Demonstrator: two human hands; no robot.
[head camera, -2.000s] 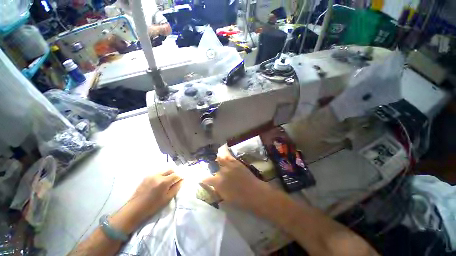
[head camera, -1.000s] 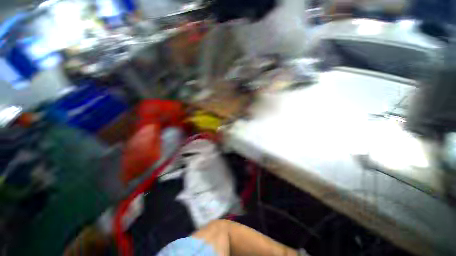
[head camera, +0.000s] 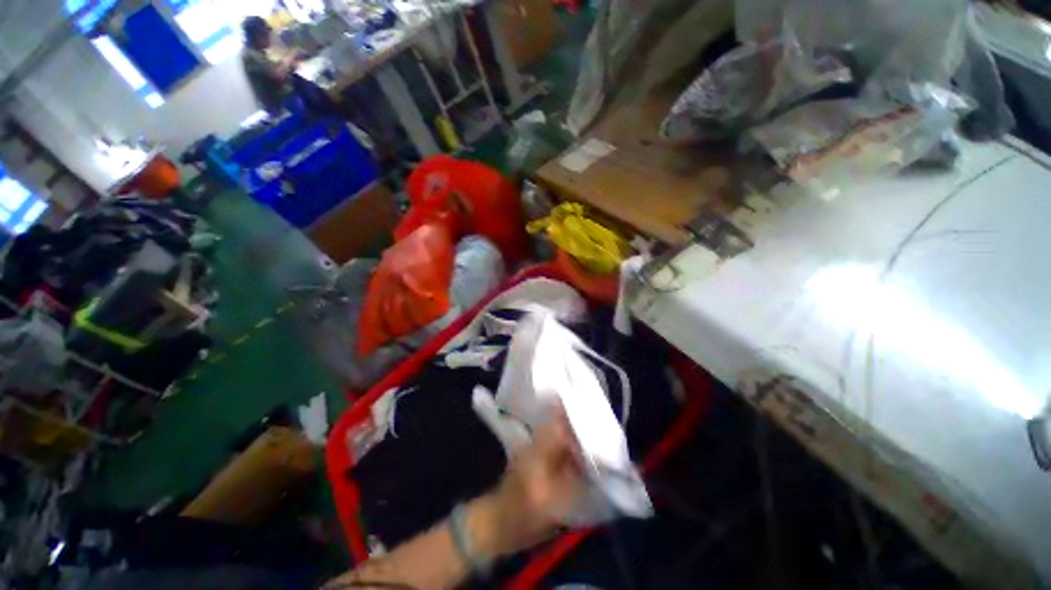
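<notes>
My left hand (head camera: 532, 490), a bracelet at its wrist, reaches over the red-rimmed bin (head camera: 343, 461). It is blurred, with its fingers on a white garment piece (head camera: 567, 386), which it grips; the fingertips are partly hidden by the cloth. The white piece hangs above dark cloth (head camera: 432, 444) inside the bin. More white pieces with thin strips lie at the bin's far end. My right hand is out of the picture.
The worn white sewing table (head camera: 795, 311) is on the right, with clear plastic bags (head camera: 807, 104) and a brown cardboard box (head camera: 645, 173) at its end. Red bags (head camera: 409, 282), a yellow bag (head camera: 586, 234) and a blue crate (head camera: 302, 173) stand beyond the bin. A person (head camera: 267, 72) is far off.
The view has swung left from the sewing machine to the bin. My left hand has moved off the machine's table and now grips a white piece over the bin. My right hand has left the picture.
</notes>
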